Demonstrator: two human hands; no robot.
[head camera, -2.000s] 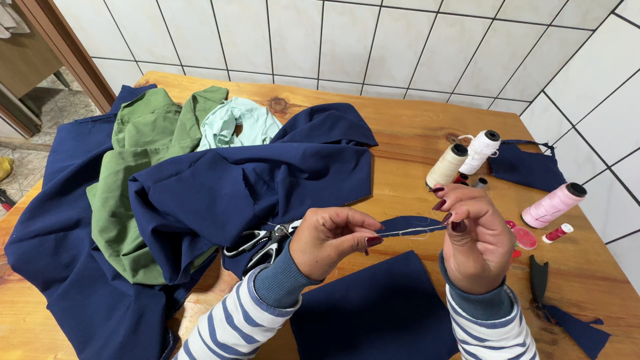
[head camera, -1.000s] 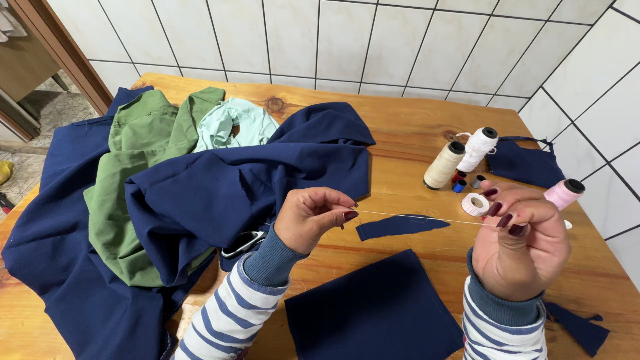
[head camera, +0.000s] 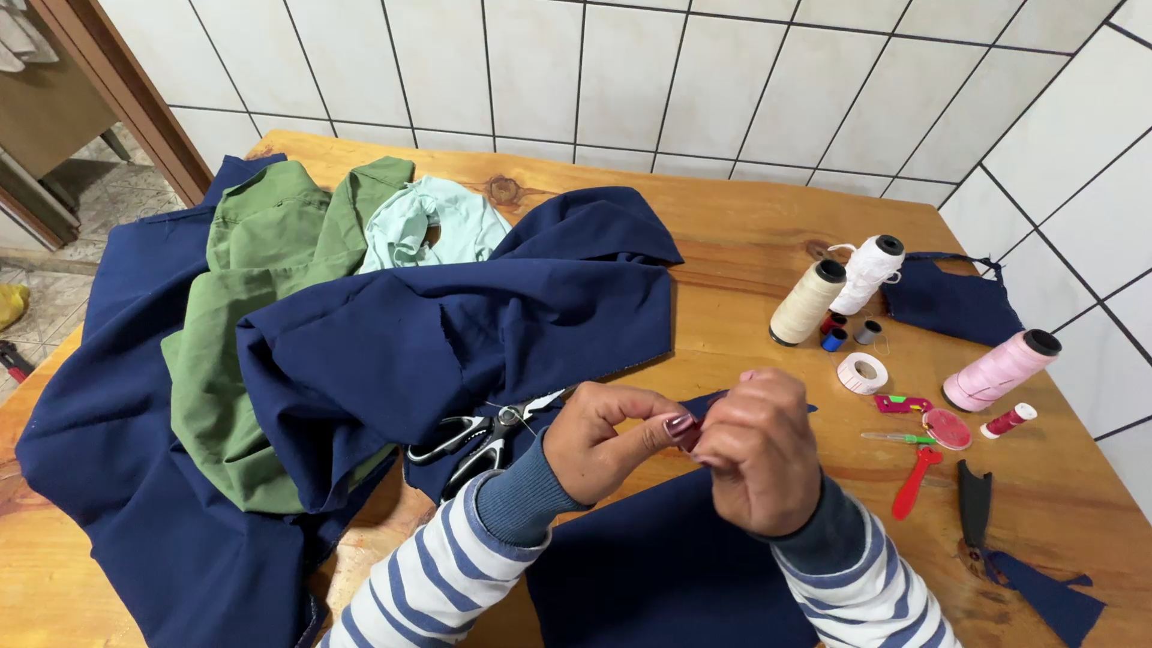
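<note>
My left hand (head camera: 621, 441) and my right hand (head camera: 760, 450) meet over the table, their fingertips pinched together. Whatever lies between the fingers is hidden; no thread can be made out there. Beneath them a folded navy cloth (head camera: 666, 576) lies flat, and a narrow navy scrap (head camera: 706, 405) is partly covered by the hands. Scissors with black and white handles (head camera: 504, 423) rest left of my left hand on navy fabric. To the right of my right hand are a white tape roll (head camera: 861, 373), a seam ripper (head camera: 898, 438) and a red plastic tool (head camera: 916, 483).
Navy fabric (head camera: 360, 360), green fabric (head camera: 211, 387) and a pale mint cloth (head camera: 432, 211) are heaped at left. Cream (head camera: 808, 303), white (head camera: 867, 274) and pink (head camera: 999, 371) thread cones stand or lie at right, near small spools, black thread snips (head camera: 974, 504) and navy scraps (head camera: 954, 297).
My hands were apart with a light thread stretched between them; now they have come together at the fingertips. The thread no longer shows.
</note>
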